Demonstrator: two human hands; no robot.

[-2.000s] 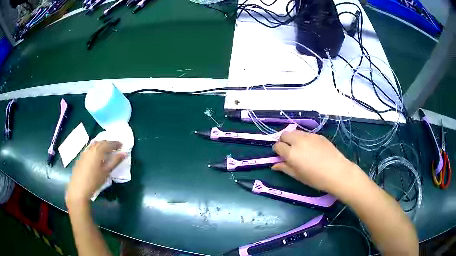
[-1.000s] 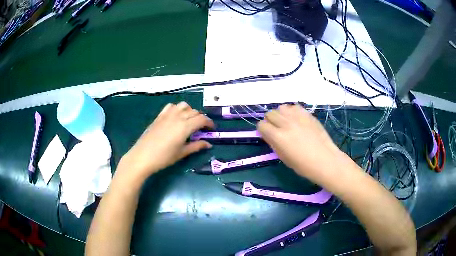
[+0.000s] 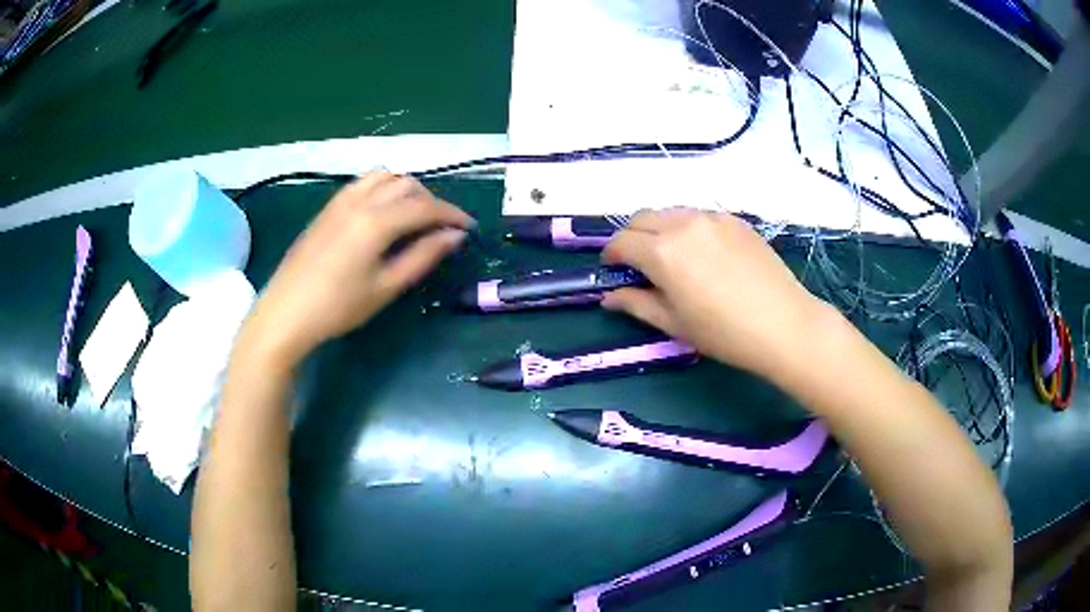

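Observation:
My right hand grips the rear of a pink and black 3D pen, whose dark tip points left and whose dark side with the display faces up. My left hand is off to the left of that tip, thumb and fingers close together near a small dark bit; whether it pinches something is unclear. Another pen lies behind, partly hidden by my right hand. More pens lie in front: one just below, a curved one, and one at the near edge.
At left are a light-blue roll, crumpled white tissue, a flat white card and a spare pen. Behind is a white board with a black box and cords. At right are clear filament coils and scissors.
My left hand has come off the pen's front and moved left. The pen in my right hand has rolled so its dark display side faces up. Earlier, my left hand was on the tissue.

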